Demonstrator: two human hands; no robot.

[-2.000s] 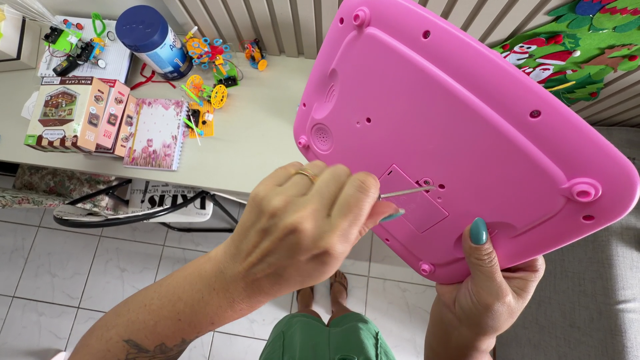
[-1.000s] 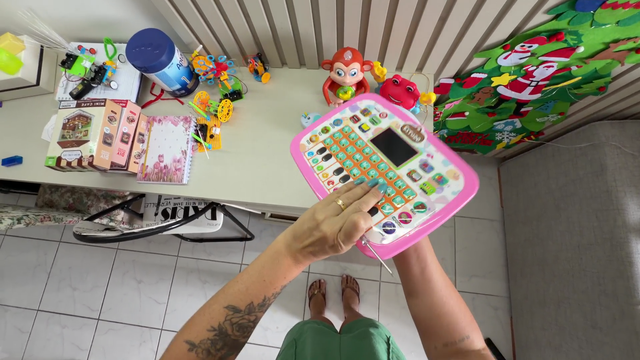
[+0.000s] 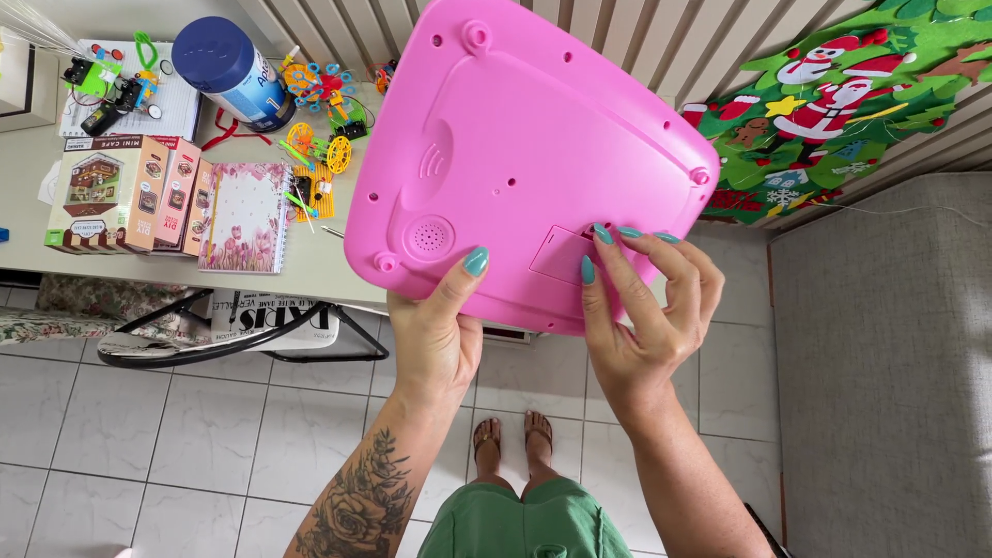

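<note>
A pink plastic toy laptop or tablet (image 3: 527, 147) is held up with its back facing me, tilted. My left hand (image 3: 438, 333) grips its lower left edge, thumb on the back near the round speaker grille (image 3: 428, 237) and the other fingers hidden behind. My right hand (image 3: 651, 310) touches the back around the rectangular battery cover (image 3: 559, 254), fingertips apart at the cover's upper right edge and beside it. Whether they pinch something small is hidden. A thin metal shaft (image 3: 332, 231) shows just left of the toy; its other end is hidden.
On the table (image 3: 325, 267) to the left are boxed miniature kits (image 3: 101, 194), a floral spiral notebook (image 3: 244, 217), a blue-lidded can (image 3: 232, 74) and small motorised toys (image 3: 318, 147). A folding chair (image 3: 271, 329) stands below. A grey upholstered surface (image 3: 883, 349) is at right, beside a felt Christmas hanging (image 3: 821, 116).
The toy has turned from its key side to its back. My left hand has gone from the keys to the left edge, and my right hand from behind the toy to the battery cover.
</note>
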